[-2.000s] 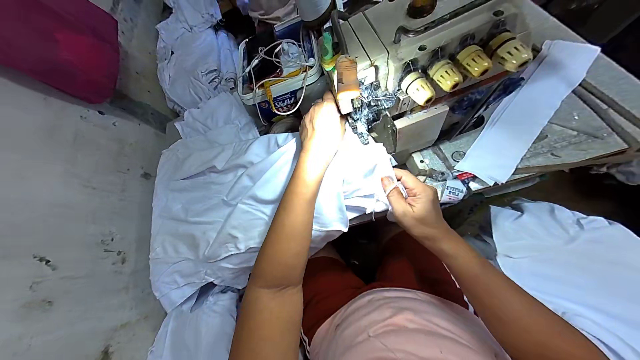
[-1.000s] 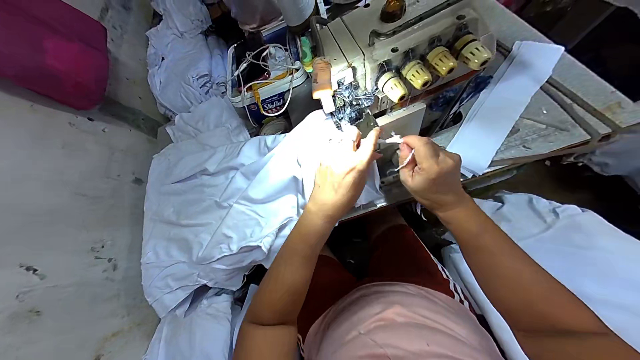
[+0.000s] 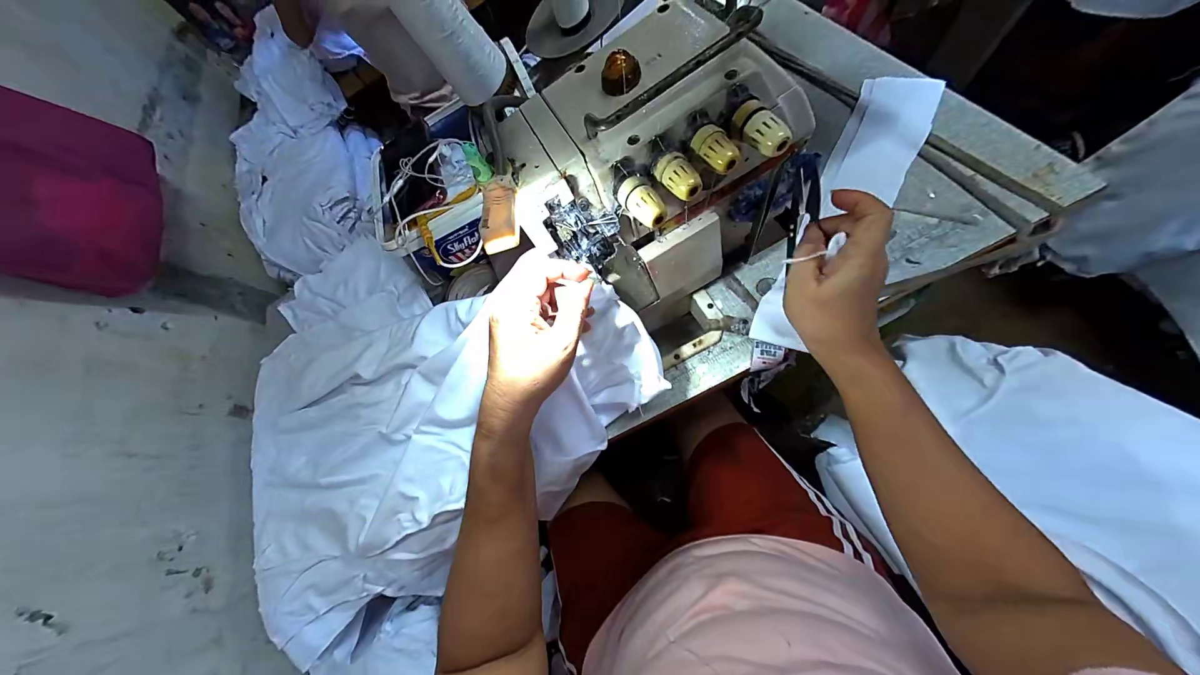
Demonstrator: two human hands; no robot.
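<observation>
A serger-type sewing machine (image 3: 675,103) with yellow tension dials stands in front of me, its lit needle area (image 3: 581,230) full of metal parts. My left hand (image 3: 539,328) is raised just below that area, over white cloth (image 3: 375,422); thumb and fingertips meet, and whether something thin is between them is unclear. To the right of the dials, my right hand (image 3: 839,281) grips a dark pair of thread snips (image 3: 803,202), with a short white strip (image 3: 811,255) at its fingers. Behind that hand, a flat white fabric piece (image 3: 886,131) lies on the table.
A tub with cables (image 3: 455,234) and an orange-capped bottle (image 3: 500,216) are left of the machine. A thread cone (image 3: 450,47) stands behind. White cloth (image 3: 1050,450) hangs at the right. A magenta thing (image 3: 75,192) is by the left wall.
My right hand has moved right, away from my left hand, and now has the dark snips. The white cloth edge by the needle area has come away from under my hands.
</observation>
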